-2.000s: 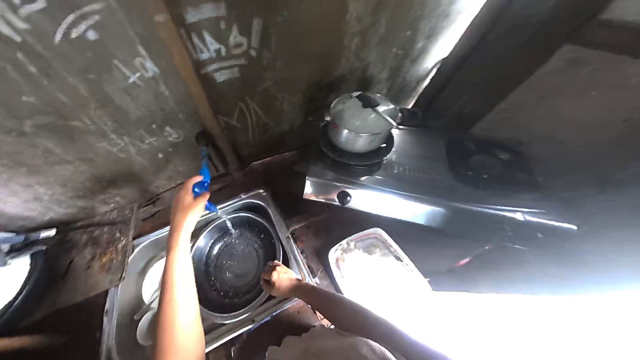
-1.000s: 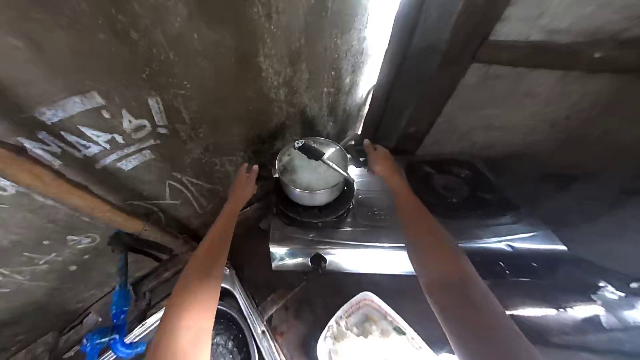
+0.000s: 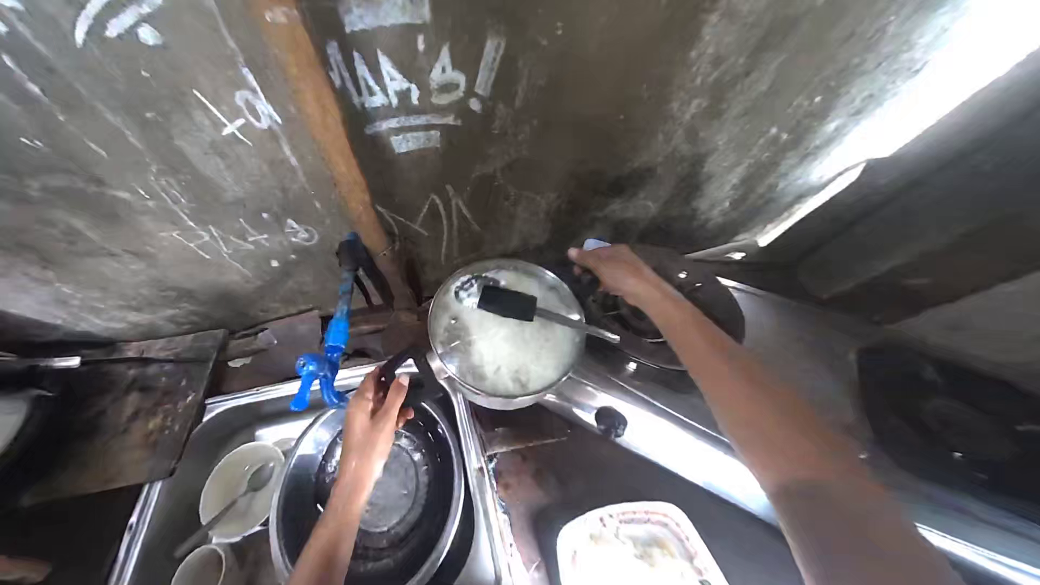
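Observation:
A metal pot (image 3: 520,349) of whitish, cloudy liquid is between my two hands, off the burner (image 3: 650,317) and beside the sink. Across its rim lies a utensil with a black head (image 3: 508,303) and a metal shaft. My left hand (image 3: 379,406) grips the pot's dark handle above the sink. At the opposite side, my right hand (image 3: 609,266) is closed at the other handle, which is mostly hidden, with a bit of pale material showing by the fingers. Below my left forearm, a metal basin (image 3: 284,504) with some water sits in the sink.
The steel sink (image 3: 485,496) also holds a bowl (image 3: 241,487) with a spoon and a cup (image 3: 203,566). A blue faucet (image 3: 323,370) rises behind it. The gas stove (image 3: 691,451) stands right, a white container (image 3: 573,544) in front. A marked wall (image 3: 569,146) is behind.
Two seconds ago my left hand was at the blue faucet and my right at the basin. Both hands then reached the pot on the stove; the pot has moved left, off its burner.

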